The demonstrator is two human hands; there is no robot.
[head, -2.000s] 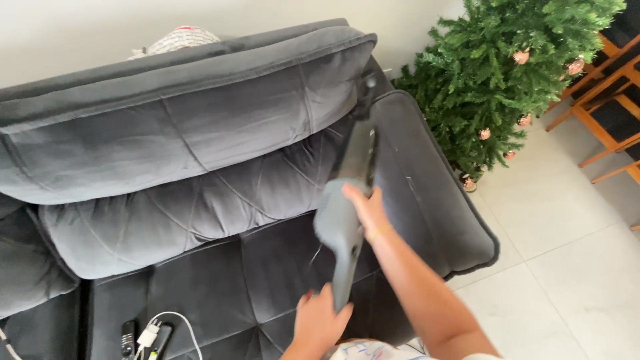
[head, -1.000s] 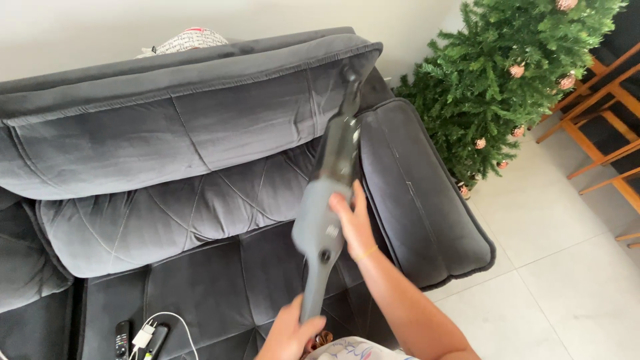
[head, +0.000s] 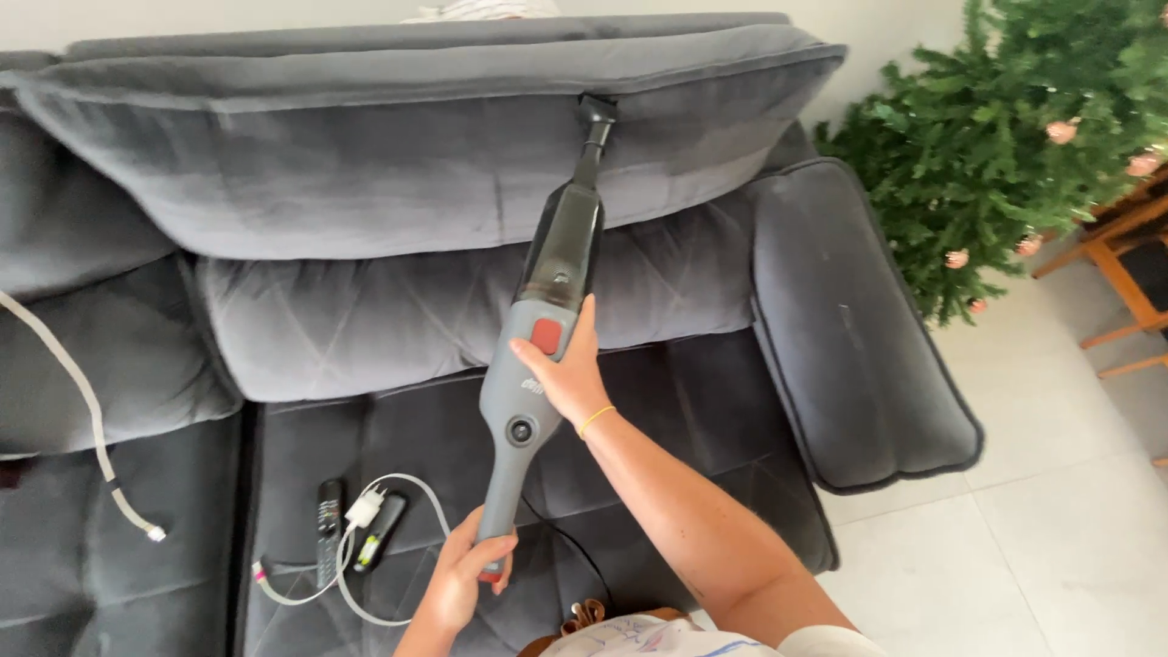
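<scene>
A grey Wap handheld vacuum cleaner (head: 518, 392) slants across the middle of the view in both hands. My left hand (head: 464, 570) grips the lower end of its handle. Around the motor body, beside the red button, my right hand (head: 568, 365) is closed, with a yellow band at the wrist. The black nozzle (head: 598, 111) touches the upper part of the dark grey back cushion (head: 365, 173) of the sofa. A black cord (head: 575, 545) runs from near the handle down over the seat.
On the sofa seat (head: 675, 420) lie two remote controls (head: 328, 529) and a white charger (head: 365, 507) with its cable. Another pale cable (head: 87, 392) hangs at the left. The padded armrest (head: 849, 319) stands at the right, with a decorated green tree (head: 949, 164) and wooden chairs (head: 1122, 274) beyond.
The vacuum's nozzle has moved left along the back cushion, away from its right end. Both hands have kept hold of the vacuum. The view has shifted left and closer.
</scene>
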